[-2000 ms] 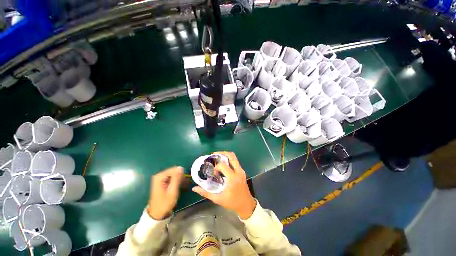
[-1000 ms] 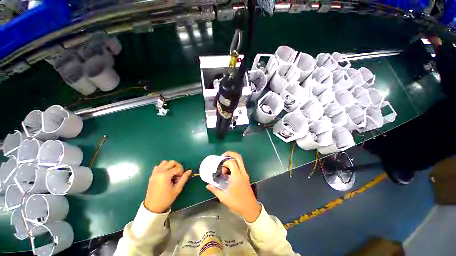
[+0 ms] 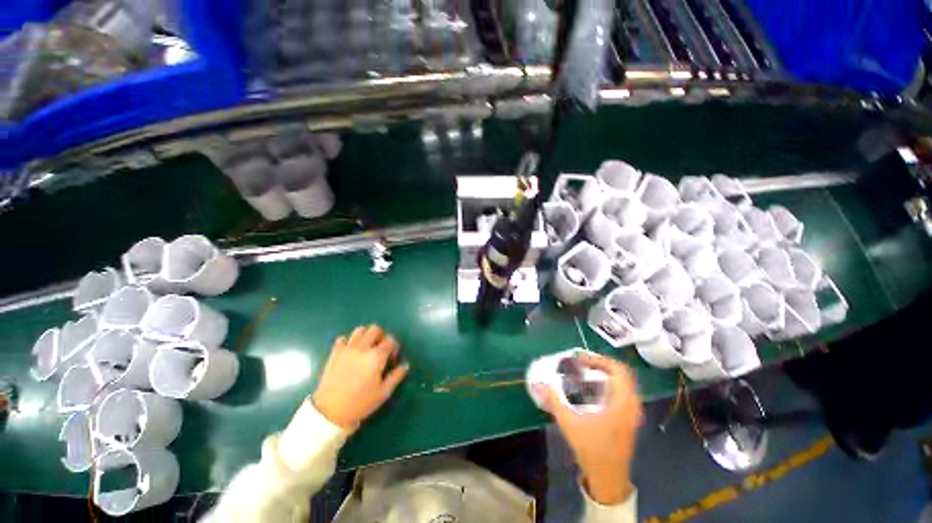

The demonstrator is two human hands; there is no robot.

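My right hand (image 3: pixel 605 414) holds a white plastic housing (image 3: pixel 552 374) at the bench's front, below the right group, its opening partly hidden by my fingers. Thin brown-yellow lead wires (image 3: pixel 475 384) trail left from it over the green top. My left hand (image 3: pixel 358 378) is over the bench left of the wires, fingers apart, nothing visible in it. The black electric screwdriver (image 3: pixel 506 255) hangs nose down in front of the white screw feeder (image 3: pixel 499 188).
Many white housings (image 3: pixel 705 268) stand grouped at right, more housings (image 3: pixel 128 342) at left. Others lie on the conveyor (image 3: pixel 409 153) behind the rail. A small white-metal piece (image 3: pixel 380 255) lies by the rail. Blue bins (image 3: pixel 215 61) are behind; a round metal stool (image 3: pixel 738 439) is below right.
My right hand has moved right with the housing, towards the right group. My left hand has come away from the wires and opened. The view has tilted up, showing more of the bins and rails.
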